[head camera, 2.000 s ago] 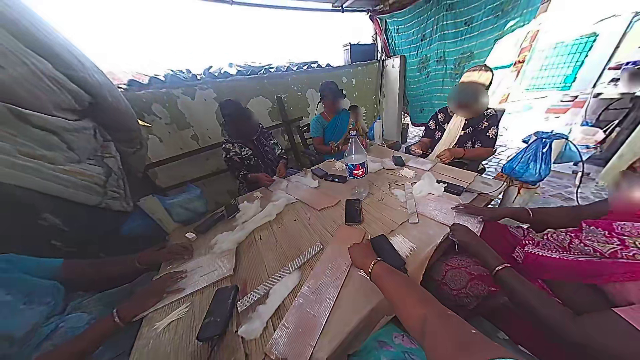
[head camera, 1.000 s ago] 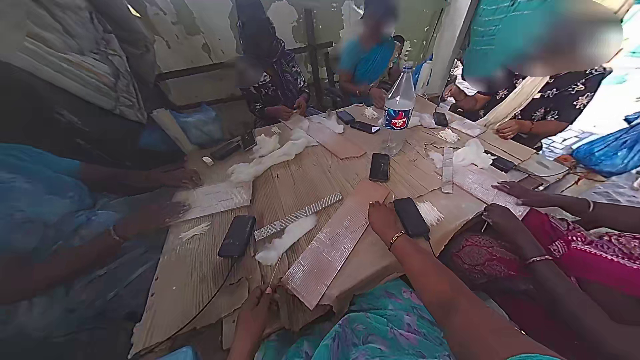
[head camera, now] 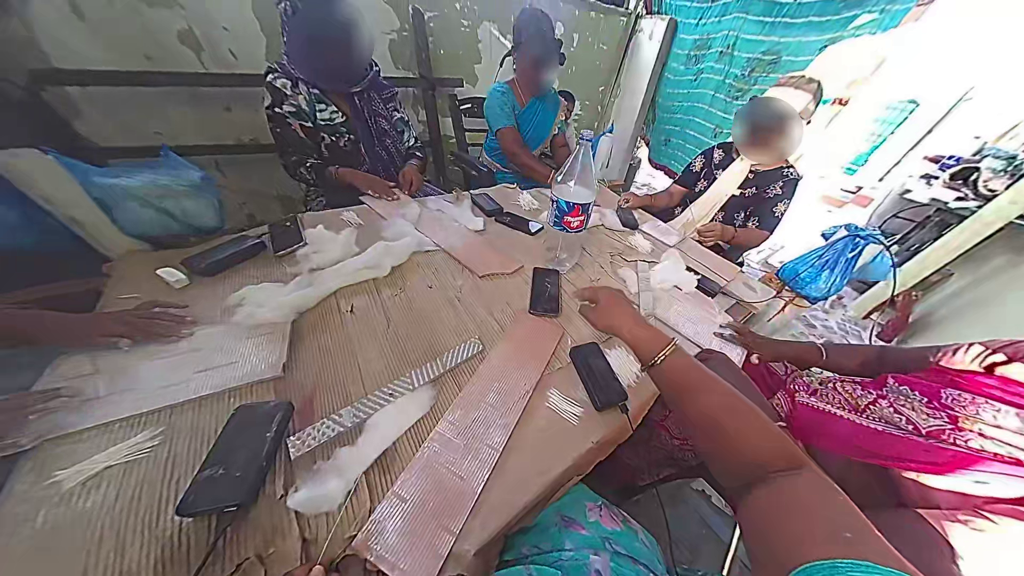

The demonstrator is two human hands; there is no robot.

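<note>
My right hand (head camera: 612, 310) is over the table with its fingers curled, between a small black phone (head camera: 545, 292) and a larger dark phone (head camera: 598, 376); its fingertips are unclear. At the bottom edge, only fingertips of my left hand (head camera: 318, 570) show, pinching a thin stick (head camera: 340, 516). Beside them lies a long ribbed board (head camera: 464, 448), slanting away from me. Left of it are a tuft of white cotton (head camera: 364, 452) and a patterned strip (head camera: 384, 398). Thin white sticks (head camera: 565, 406) lie right of the board, near the larger phone.
A plastic bottle (head camera: 571, 212) stands mid-table. A black phone with a cable (head camera: 234, 458) lies at the left. Another person's hands rest by a ribbed board (head camera: 240, 356) there. More people sit around the table (head camera: 416, 300) with boards and cotton (head camera: 336, 280). A blue bag (head camera: 832, 260) is at right.
My right hand has left the far end of the ribbed board and is now farther forward, near the small phone. My left hand, absent from the oldest frame, now shows at the bottom edge.
</note>
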